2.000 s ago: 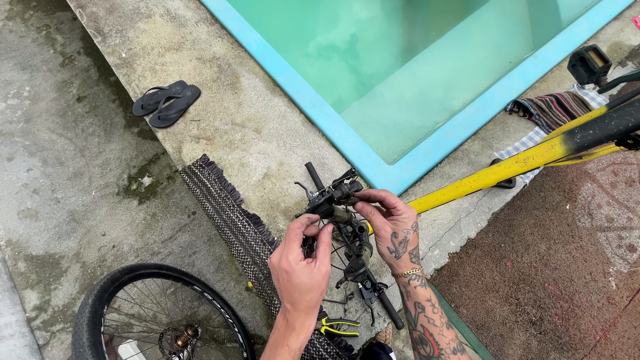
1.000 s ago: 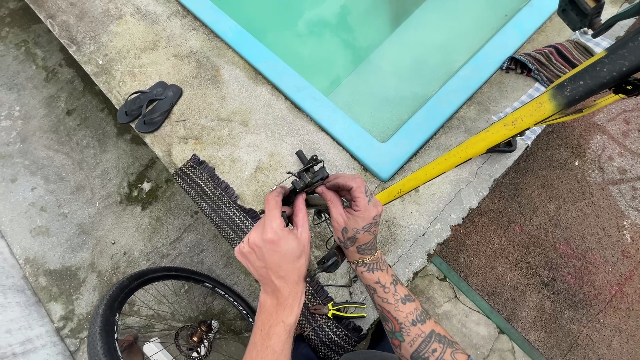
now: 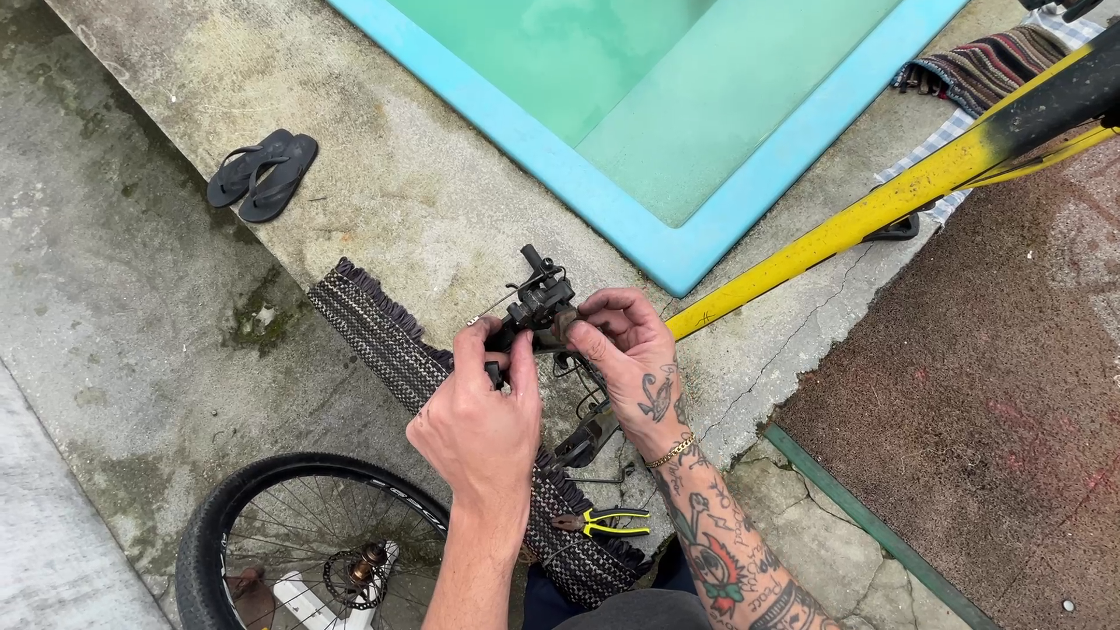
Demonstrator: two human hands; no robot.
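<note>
Both hands are at the handlebar of a bicycle with a yellow and black frame (image 3: 814, 245). With fingertips and thumb, my left hand (image 3: 486, 394) grips a black part at the bar's left side. My right hand (image 3: 626, 359) pinches the bar area beside the black clamp and lever assembly (image 3: 541, 297); what exactly lies between its fingers is hidden. Thin cables hang below the bar. Pliers with yellow and black handles (image 3: 612, 521) lie on a woven black-and-white rug (image 3: 376, 337) beneath the hands.
A pool with a light blue rim (image 3: 678, 254) lies ahead. Black flip-flops (image 3: 276, 179) rest on the concrete ledge at the left. A bicycle wheel (image 3: 206, 534) with a disc rotor is at the lower left. Striped cloth (image 3: 997, 66) lies at the upper right, above brown rough ground (image 3: 980, 376).
The handlebar has turned and its upper end now sits between my hands. My left hand has closed in on the black part it was only near two seconds ago.
</note>
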